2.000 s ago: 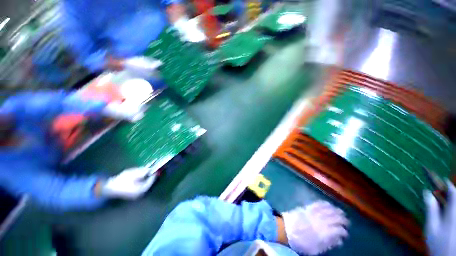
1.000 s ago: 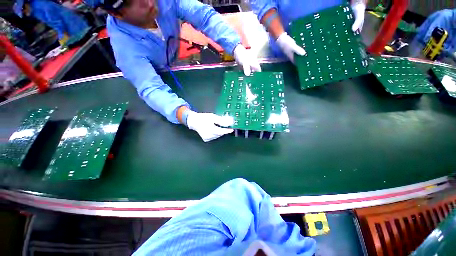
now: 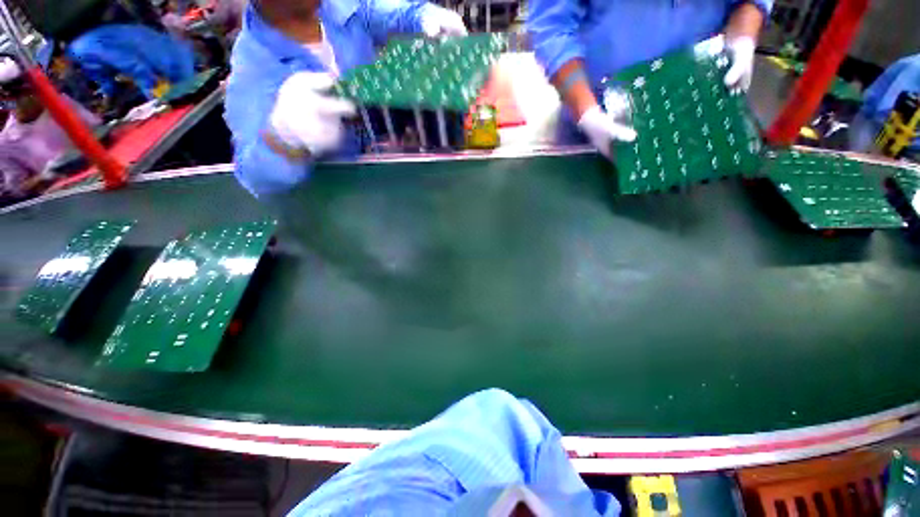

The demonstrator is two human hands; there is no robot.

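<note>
Neither of my hands is in view; only my blue sleeve shows at the bottom centre. The green conveyor belt lies in front of me. Two circuit boards lie on its left part, a near one and a smaller-looking one. Another board lies at the right. A person across the belt holds a circuit board raised in white-gloved hands, with tall parts hanging beneath. A second person holds a board tilted above the far side.
The belt's white-and-red edge runs along my side. A yellow block and an orange-brown slotted rack sit at the bottom right, with a board corner beside them. Red posts stand at the far side.
The person opposite has lifted the centre board off the belt area and moved it back and to the left. The second person's board has shifted slightly down. The rack shows less.
</note>
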